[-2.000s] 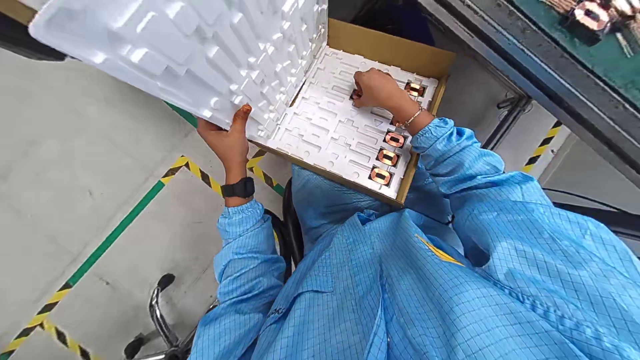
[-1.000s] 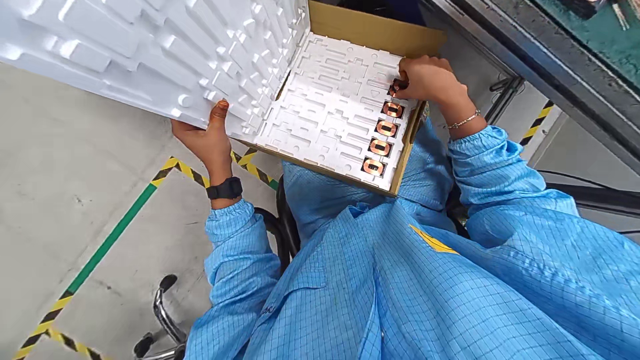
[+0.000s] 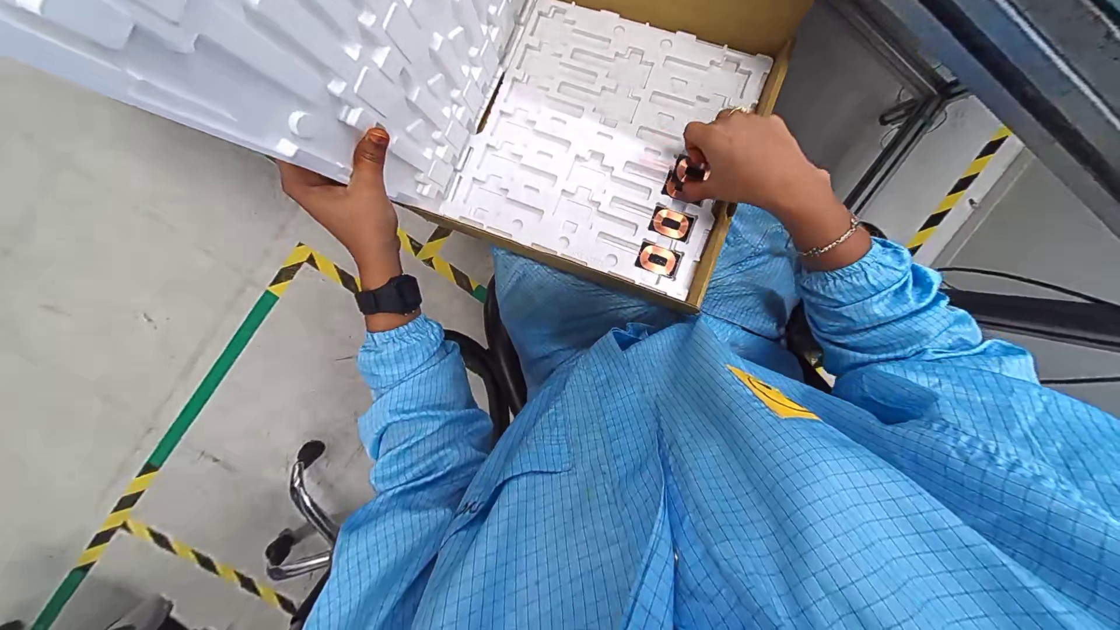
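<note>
My left hand (image 3: 350, 201) grips the lower edge of a raised white molded plastic tray (image 3: 245, 70), thumb on its face. Under it, a second white molded tray (image 3: 560, 157) lies in an open cardboard box (image 3: 569, 262) on my lap. My right hand (image 3: 744, 162) is at the box's right side, its fingertips closed on a copper coil (image 3: 685, 178) at the tray's right column. Whether that coil is raised from its pocket is hard to tell. Below it, two more copper coils on dark square bases (image 3: 671, 224) (image 3: 657, 260) sit in the tray.
A metal-edged workbench (image 3: 1015, 79) stands at the upper right. Chair arms flank my lap, and a chrome chair leg (image 3: 306, 507) rests on the floor at the lower left. Green and black-yellow tape (image 3: 219, 376) marks the floor. A dark cable (image 3: 1024, 282) runs at right.
My right hand has moved from the upper part of the right column down to the coil above the lowest two. Fewer coils show in the column than before. My left hand still holds the raised tray.
</note>
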